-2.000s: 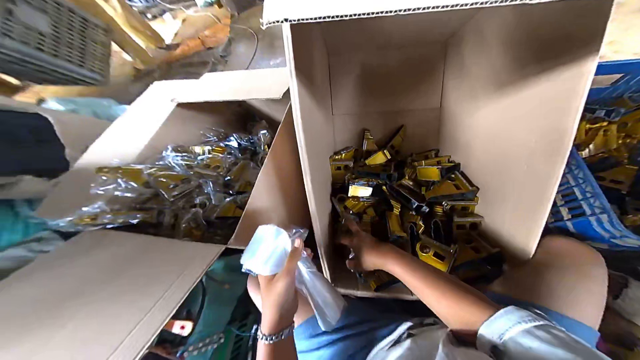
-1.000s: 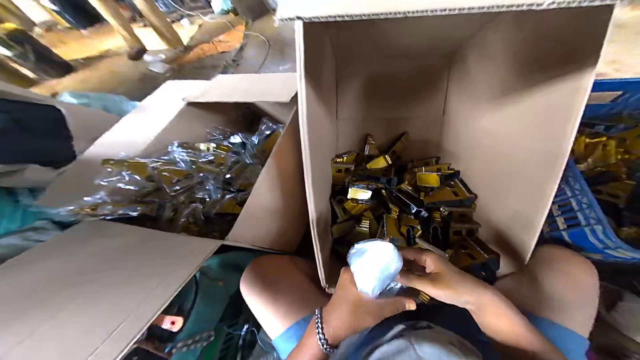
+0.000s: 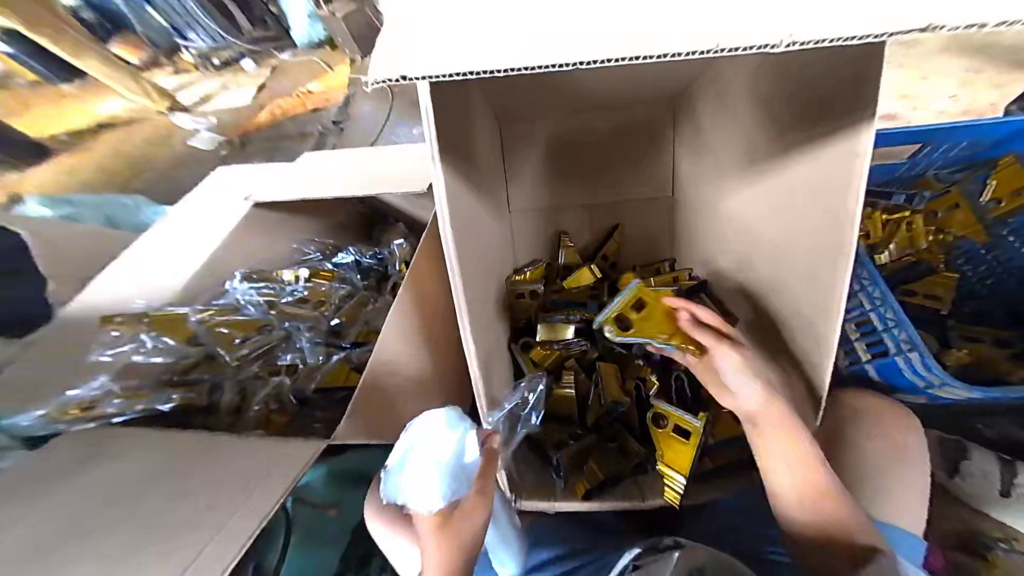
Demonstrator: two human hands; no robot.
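Observation:
My right hand (image 3: pixel 724 356) holds a yellow metal bracket (image 3: pixel 644 314) with square and round holes, over the tall cardboard box (image 3: pixel 460 264). Below it in that box lie many more loose yellow metal brackets (image 3: pixel 678 440). At the box's near left corner my left hand (image 3: pixel 468 508) grips a roll or bundle of clear plastic bags (image 3: pixel 432 460), with one bag's crinkled end reaching over the box edge. Plastic-wrapped brackets (image 3: pixel 240 328) fill the lower cardboard box (image 3: pixel 200 240) on the left.
A blue plastic crate (image 3: pixel 904 336) with more yellow brackets stands against the right side. My bare knees flank the tall box's near end. Its upper flap (image 3: pixel 640 32) spreads across the far side. Behind the left box are a wooden post (image 3: pixel 96 56) and a cable on the floor.
My hands were together over the near edge of the tall box a second ago and are now apart. My right hand has moved forward into the box and now has a bracket in it.

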